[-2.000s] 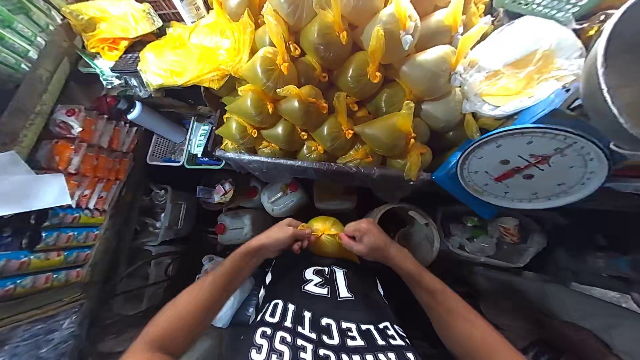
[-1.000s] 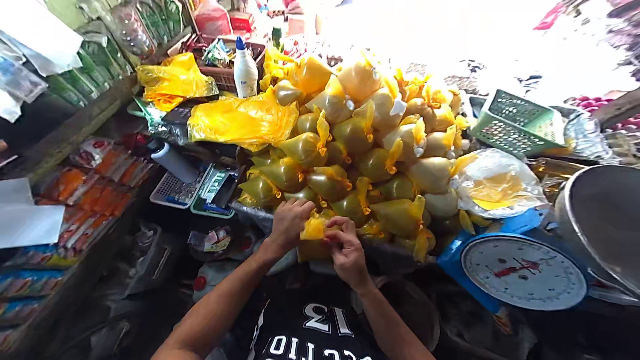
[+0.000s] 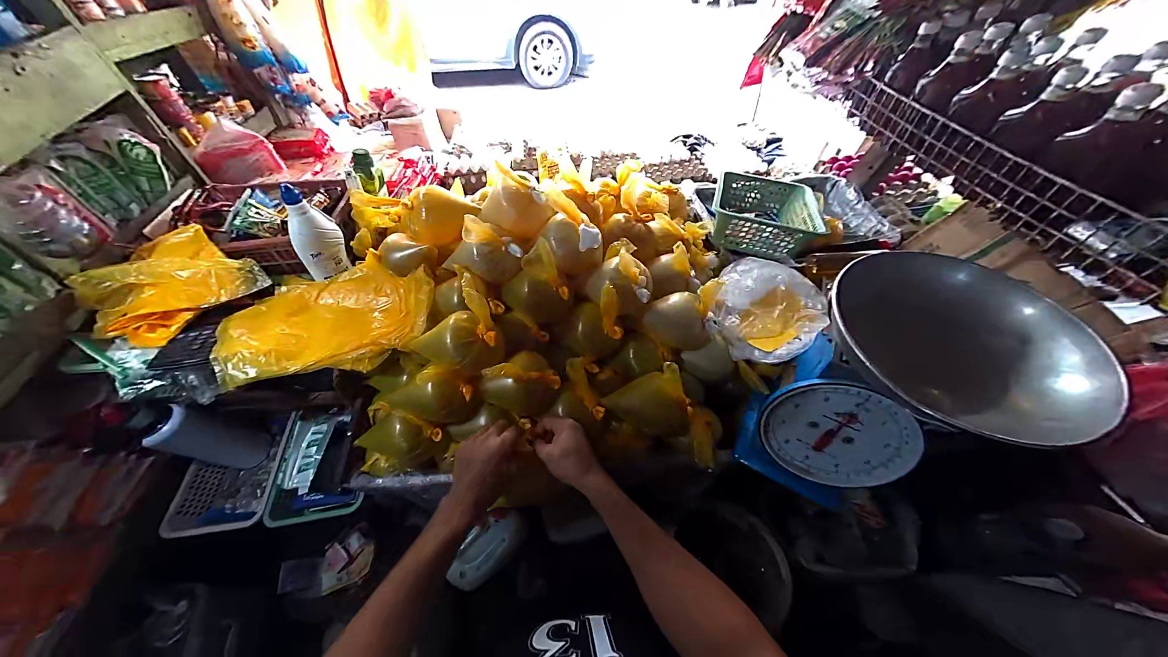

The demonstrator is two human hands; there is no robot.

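Observation:
Both my hands meet at the near edge of a heap of tied yellow plastic bags [image 3: 538, 292], each bulging with its contents. Between and below them hangs a yellow plastic bag [image 3: 527, 482], mostly hidden by my fingers and wrists. My left hand [image 3: 485, 458] pinches its top from the left, and my right hand [image 3: 564, 449] pinches it from the right, close beside. Flat yellow plastic bags [image 3: 324, 319] lie left of the heap. A clear bag with something yellow in it [image 3: 768, 310] lies to the heap's right.
To the right stand a blue dial scale [image 3: 841, 433] and a wide metal pan [image 3: 981, 347]. A green plastic basket [image 3: 768, 214] sits behind. At left are a white bottle with a blue cap [image 3: 313, 233] and small plastic trays [image 3: 224, 488]. Bottles fill a wire rack [image 3: 995, 173] at upper right.
Held low against the shirt at first, the yellow bag has moved forward with both my hands to the heap's near edge. The view has tilted up, showing a car's wheel outside.

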